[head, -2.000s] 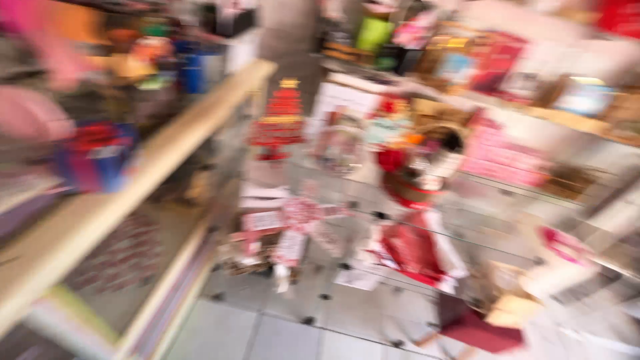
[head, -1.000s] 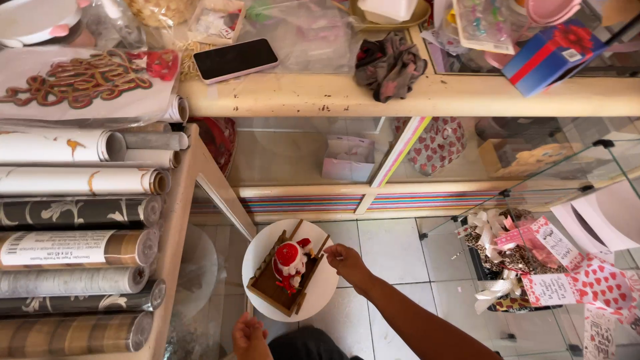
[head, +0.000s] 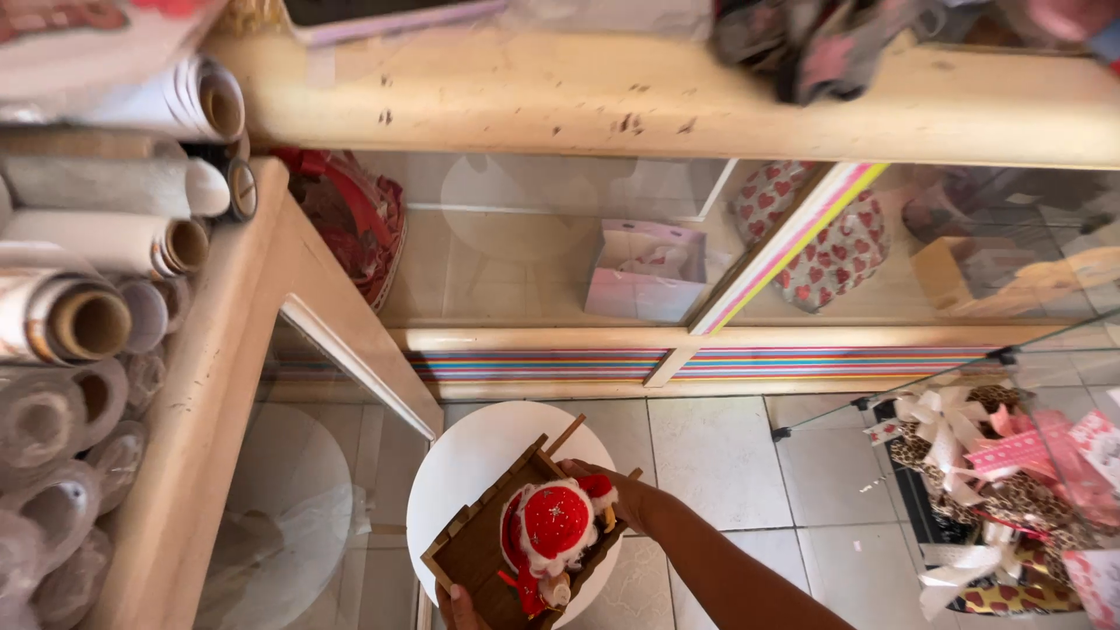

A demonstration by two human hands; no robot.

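Note:
A small brown wooden cart [head: 477, 560] with handle-like sticks tilts over a round white stool top [head: 455, 437]. In it lies a Santa-like figure [head: 556, 521] in a red, star-dotted hat with fluffy white trim. My left hand [head: 459, 608] grips the cart's lower left corner, only its fingers showing at the bottom edge. Around the upper right end, between the two sticks, my right hand [head: 612, 490] is closed on the cart; its fingertips are partly hidden behind the figure and wood.
Rolls of wrapping material [head: 87, 324] fill a shelf at the left. A cream wooden counter [head: 542, 96] with glass cabinets crosses ahead, a gift box [head: 647, 271] inside. Glass shelving at the right holds ribbon bows [head: 954, 437]. Tiled floor [head: 717, 455] lies below.
Both hands now hold the cart; a second ago it lay on the stool, with my right hand at its stick and my left hand apart from it. The view has moved closer to the counter.

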